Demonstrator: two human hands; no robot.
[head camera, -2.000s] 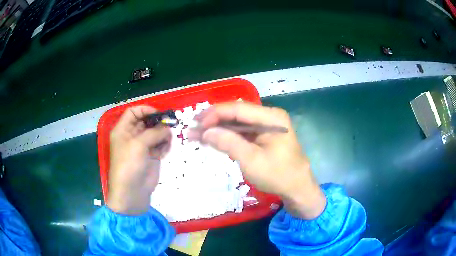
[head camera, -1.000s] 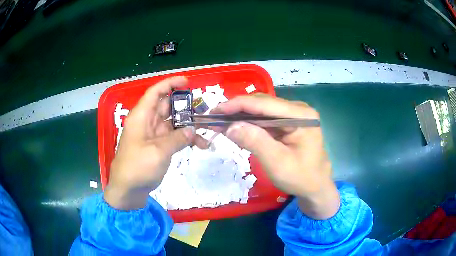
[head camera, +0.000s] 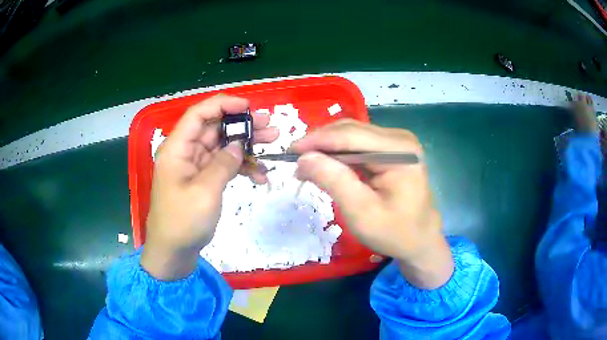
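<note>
My left hand (head camera: 193, 179) is shut on a small black device housing (head camera: 237, 129), held over the upper left of the red tray (head camera: 136, 192). A white square shows inside the housing. My right hand (head camera: 373, 179) grips grey metal tweezers (head camera: 373, 158) held nearly level. Their tips point left and are close to the housing's lower right edge; whether they touch it I cannot tell. A dark and gold flap (head camera: 255, 167) shows just below the housing by my left fingers. Many small white pads (head camera: 273, 229) lie in the tray under both hands.
Black units lie on the green belt (head camera: 373, 40) beyond the white edge strip (head camera: 426, 87), one at upper left (head camera: 243, 51), others at right. A yellow sheet (head camera: 256, 304) sticks out under the tray's near edge. A blue-sleeved arm (head camera: 572, 206) reaches in at right. A loose pad (head camera: 123, 238) lies left.
The housing has turned in my left hand, and the flap now shows below it instead of to its right. The belt units have shifted right. Another person's arm has come in at right.
</note>
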